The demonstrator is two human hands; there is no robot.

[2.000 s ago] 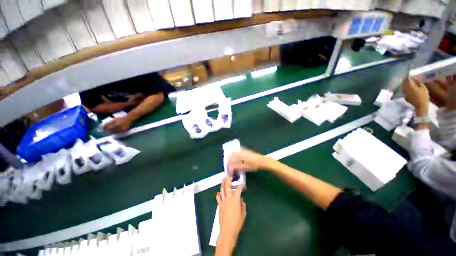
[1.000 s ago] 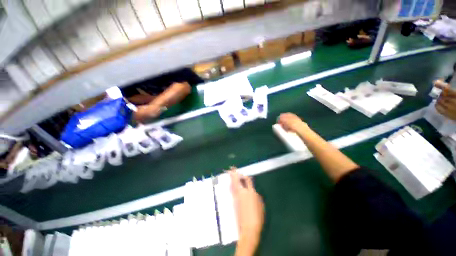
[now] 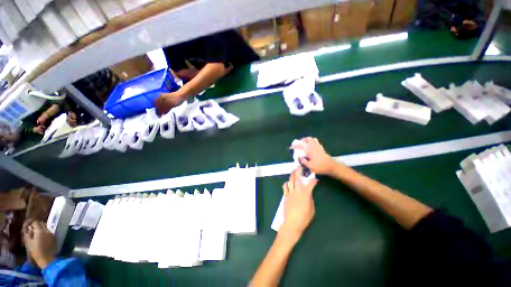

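Observation:
My left hand (image 3: 298, 200) holds a slim white unit box (image 3: 278, 215) that slants down below it over the green bench. My right hand (image 3: 315, 156) is on a small white wrapped product (image 3: 307, 173) with a dark centre, at the upper end of the box by the metal rail. The fingers of both hands meet there and hide most of the product and the box opening. A block of open white boxes (image 3: 151, 227) lies side by side on the bench to my left, flaps raised toward the rail.
Wrapped products (image 3: 183, 119) lie in a row on the belt beside a blue tote (image 3: 140, 92), where a person opposite reaches. Two products sit by a flat white stack (image 3: 287, 71). Packed boxes (image 3: 398, 109) lie at right. Another box block (image 3: 488, 185) and a blue sleeve (image 3: 68, 273) flank the bench.
My right hand has come back from a white box on the belt to meet my left hand. That box now lies loose. My left hand has taken a box from the block. The view has shifted left.

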